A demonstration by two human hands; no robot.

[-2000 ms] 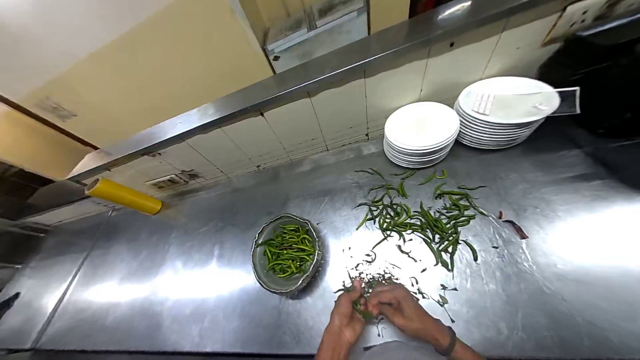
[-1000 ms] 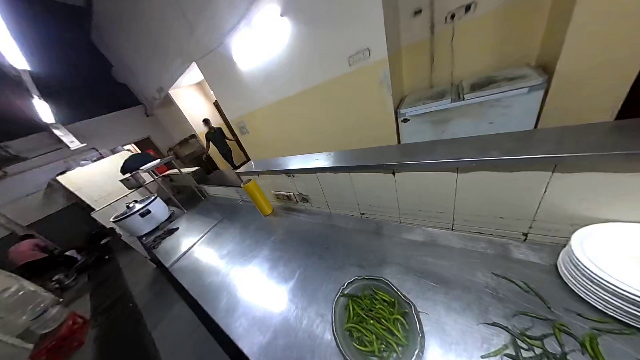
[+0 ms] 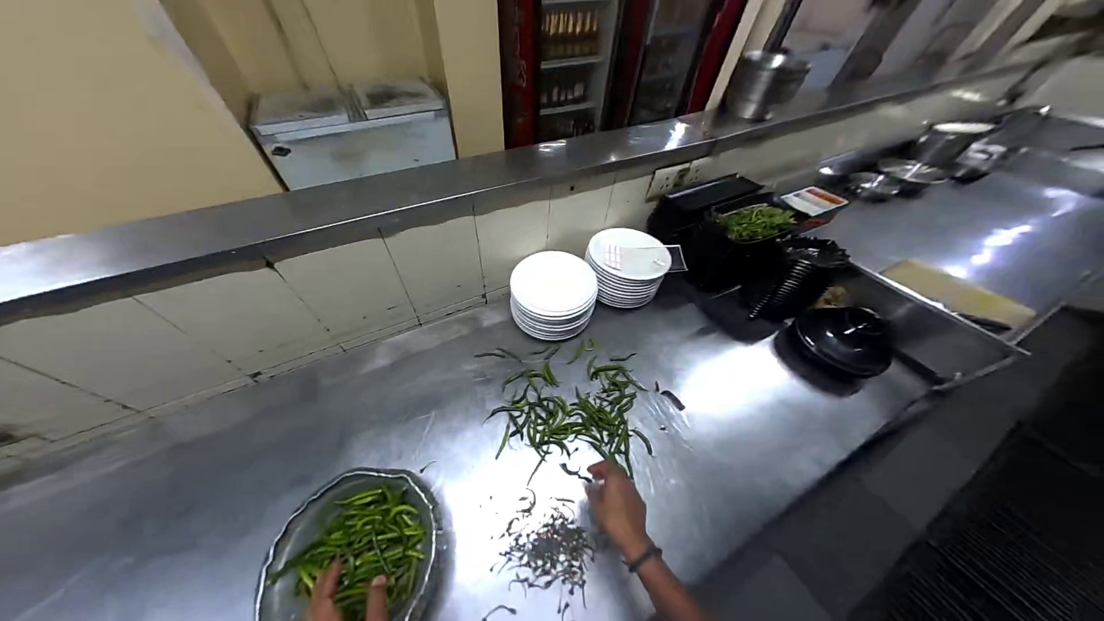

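A metal bowl (image 3: 427,509) with a wavy rim holds green chillies (image 3: 371,539) at the lower left. My left hand (image 3: 345,599) is over the bowl's near part, fingers spread at the chillies, with no chilli plainly gripped. My right hand (image 3: 617,504), a dark band at its wrist, is at the near edge of a loose heap of green chillies (image 3: 569,414) on the steel counter (image 3: 733,466); whether its fingers pinch one cannot be told. Left of that hand lies a small pile of chilli stems (image 3: 550,548).
Two stacks of white plates (image 3: 554,289) (image 3: 628,263) stand by the tiled wall. Farther right are a black container of green vegetables (image 3: 756,222), a black lidded pot (image 3: 843,341) and a sink (image 3: 906,332) with a board (image 3: 957,289). A steel ledge (image 3: 362,194) runs behind.
The view swung left and then back to the right. Two seconds ago both hands were together by the stems; now they are apart, the left at the bowl and the right at the heap.
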